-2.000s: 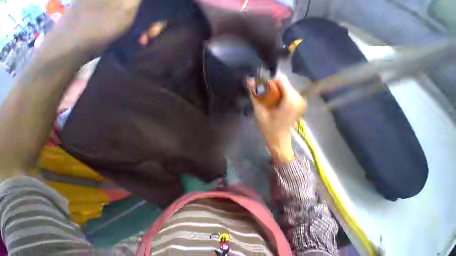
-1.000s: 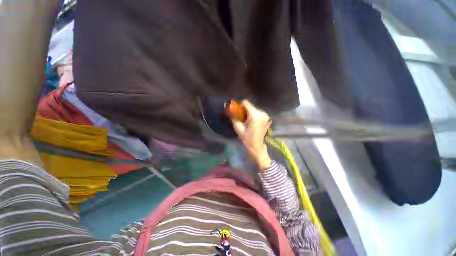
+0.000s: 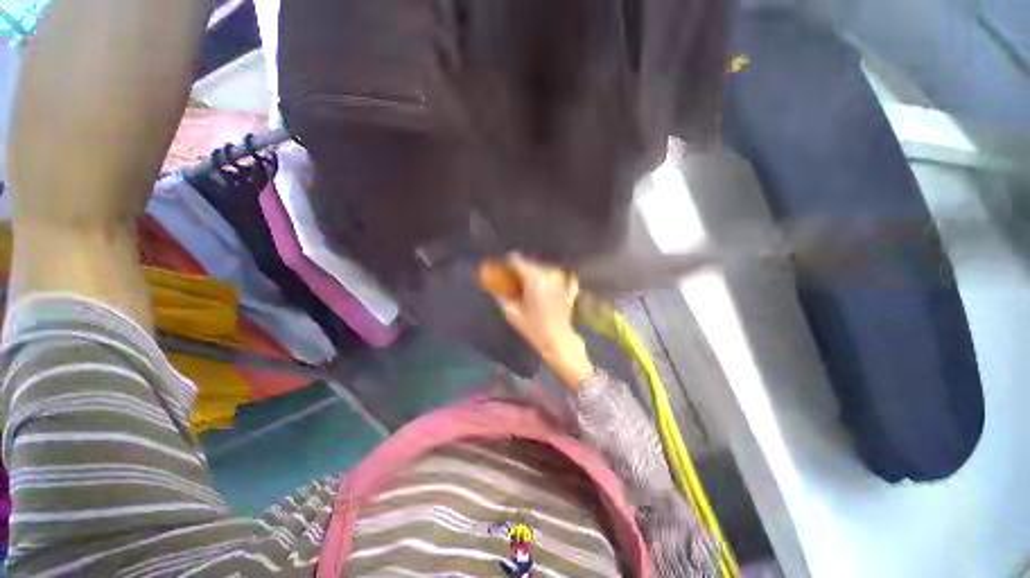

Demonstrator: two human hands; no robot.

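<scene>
A dark brown garment (image 3: 384, 147) hangs in front of me, its top cut off by the upper edge. My right hand (image 3: 540, 303) is closed on the orange-brown handle of the steam iron (image 3: 498, 278) near the garment's lower edge. The iron's dark body is blurred and hard to tell from the cloth. My left forearm rises at the left, and my left hand is beyond the top edge, out of the picture. A yellow steam hose (image 3: 661, 412) runs from near my right hand down along my sleeve.
The navy sleeve buck (image 3: 870, 282) stands at the right over the white ironing table (image 3: 971, 497). A blurred grey hose (image 3: 666, 269) runs rightward from the iron. At the left are a rail end with hangers (image 3: 243, 156), pink and white garments, and mustard garments (image 3: 186, 311).
My left hand has gone out at the top, and the brown garment has risen with it. My right hand with the iron has moved down and left. Hangers and pink and white garments now show at the left.
</scene>
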